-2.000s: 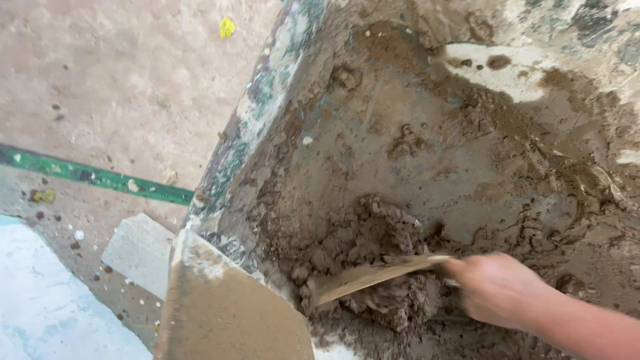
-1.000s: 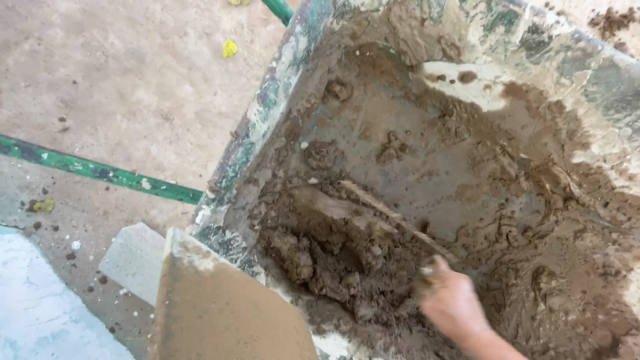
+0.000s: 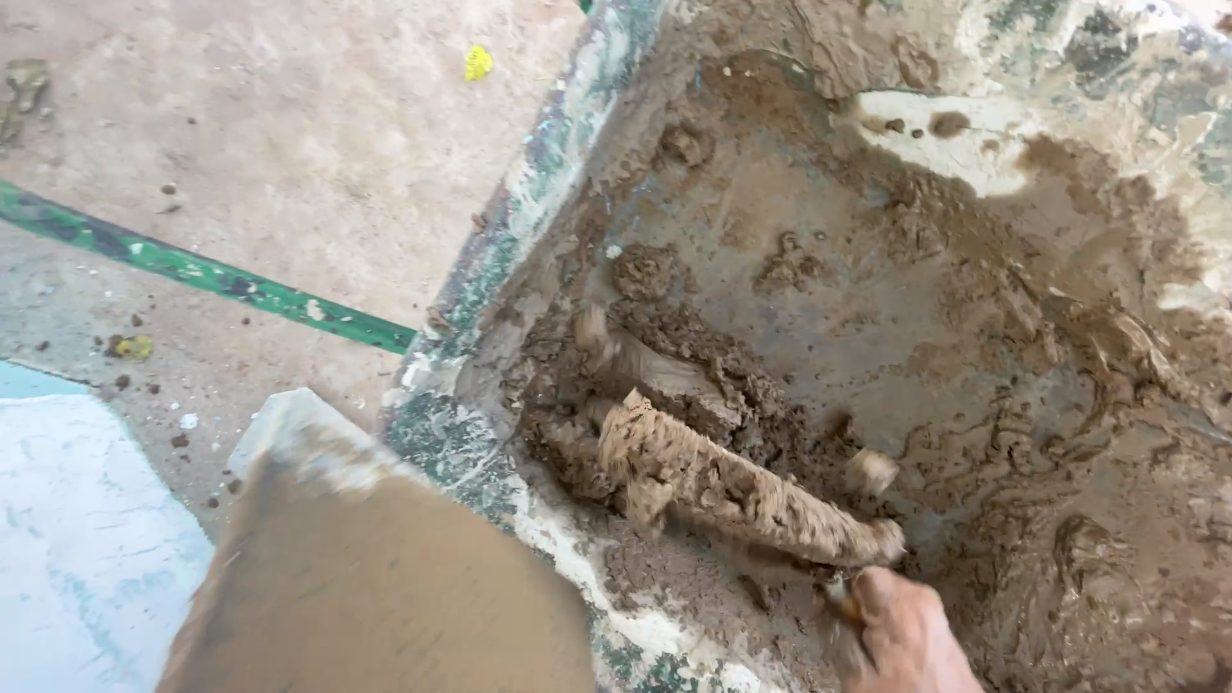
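My right hand (image 3: 910, 626) grips the handle of a mortar-caked tool, apparently a plasterer's trowel (image 3: 842, 597), low in a trough (image 3: 558, 173). Just beyond the hand, a thick ridge of brown mortar (image 3: 741, 491) lies along the tool, whose blade is mostly hidden and blurred. More wet mortar (image 3: 1078, 481) covers the trough's floor. A flat board (image 3: 385, 587), coated in smooth brown mortar, stands at the lower left, beside the trough's rim. My left hand is not in view, and what holds the board is hidden.
Left of the trough, a paint-spattered green bar (image 3: 221, 279) crosses above a dusty floor (image 3: 318, 125). A pale blue-white surface (image 3: 87, 539) fills the lower left corner. Small yellow scraps (image 3: 478, 64) and mortar crumbs lie on the floor.
My right hand has swept the tool through the mortar near the trough's lower left side. The tool's long edge showed earlier; now a ridge of mortar lies along it.
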